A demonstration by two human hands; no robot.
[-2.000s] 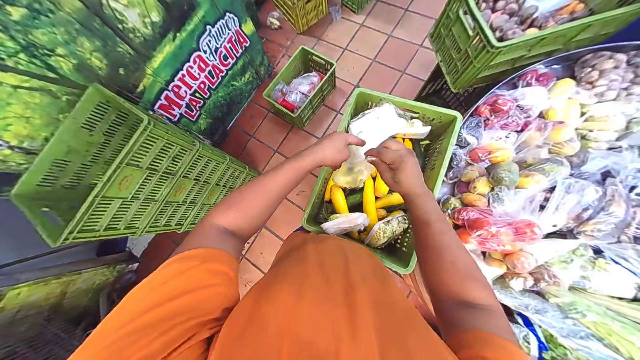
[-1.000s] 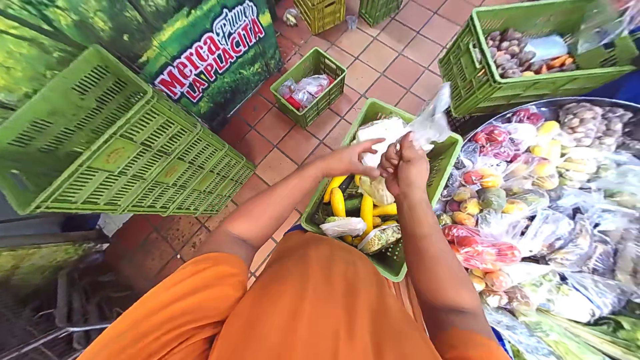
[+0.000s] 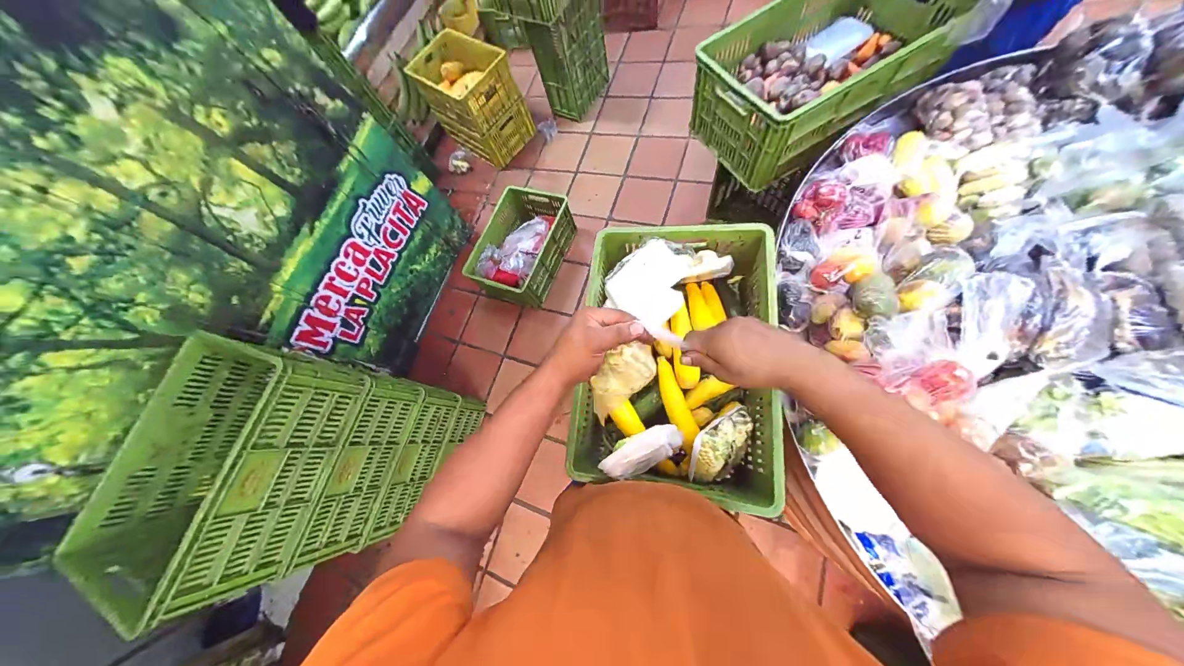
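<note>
A green plastic crate (image 3: 770, 444) stands before me with yellow squash (image 3: 677, 403) and some dark green vegetables in it. My left hand (image 3: 601, 344) pinches a clear plastic bag (image 3: 668, 335) between thumb and fingers over the crate. From the other side my right hand (image 3: 726, 353) grips the same bag, close to the left. Beyond the hands lies a white package (image 3: 645, 282). Below my left hand is a bag of pale yellowish produce (image 3: 623, 372). A white-wrapped item (image 3: 640, 450) and a wrapped tray of produce (image 3: 721, 444) lie at the near end. What the bag contains is unclear.
A round display (image 3: 803, 199) of bagged produce stands at the right. Stacked green crates (image 3: 333, 472) are at the left, beside a printed banner (image 3: 356, 268). A small green crate (image 3: 557, 264), yellow crates (image 3: 499, 129) and a crate of root vegetables (image 3: 786, 139) stand farther off on the tiled floor.
Both hands have come lower over the crate; one second ago they held a clear bag up near its right side. The view has shifted somewhat.
</note>
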